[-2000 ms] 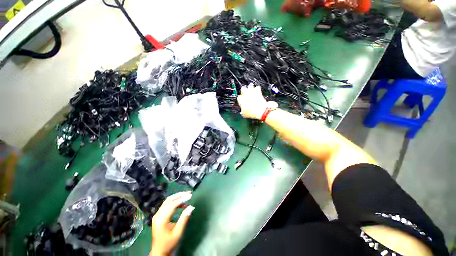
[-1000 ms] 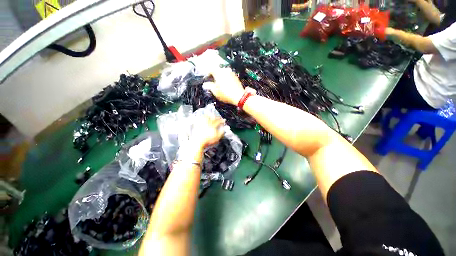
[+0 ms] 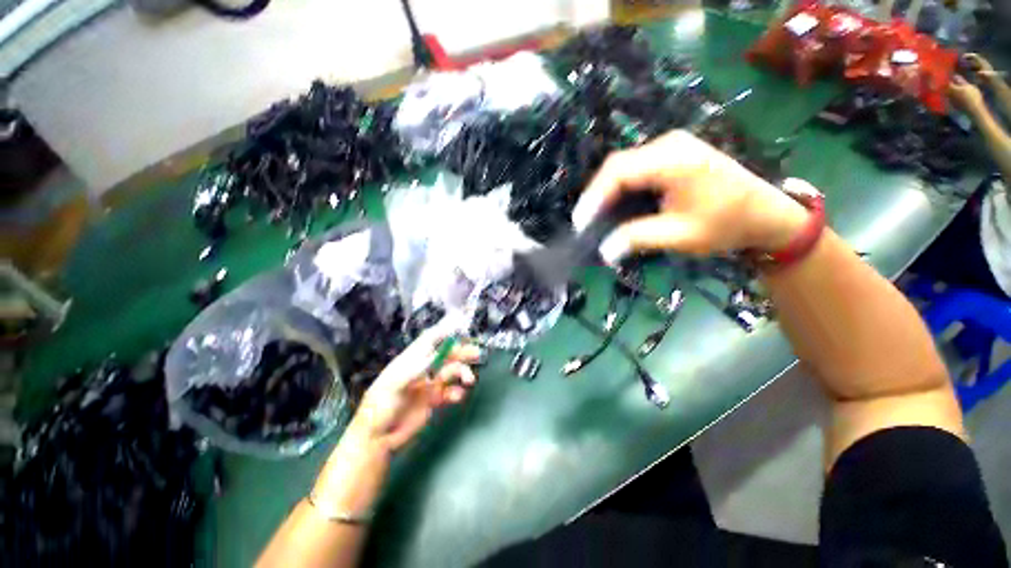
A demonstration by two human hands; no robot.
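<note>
My right hand [image 3: 693,200] is raised over the bench, closed on a blurred black cable bundle [image 3: 582,246]. My left hand [image 3: 416,388] is lower and further left, palm partly up, with a small green circuit board [image 3: 443,354] at its fingers. Whether the board is joined to the bundle cannot be told. Between and behind the hands stands the crumpled white plastic bag [image 3: 449,239], with shiny black pieces [image 3: 512,305] at its mouth. The clear plastic bag [image 3: 222,344] of dark shells lies left of my left hand.
The large cable pile [image 3: 521,150] lies behind my right hand, a second pile [image 3: 316,150] at upper left. Black units [image 3: 100,466] are heaped at far left. Loose plugs [image 3: 654,388] lie near the front edge. Red bags [image 3: 854,50], another person's arm [image 3: 981,111] and a blue stool [image 3: 970,333] are at right.
My right hand has come away from the cable pile with a black bundle. My left hand has moved back from the white bag, now with a green board at its fingers. The view has shifted.
</note>
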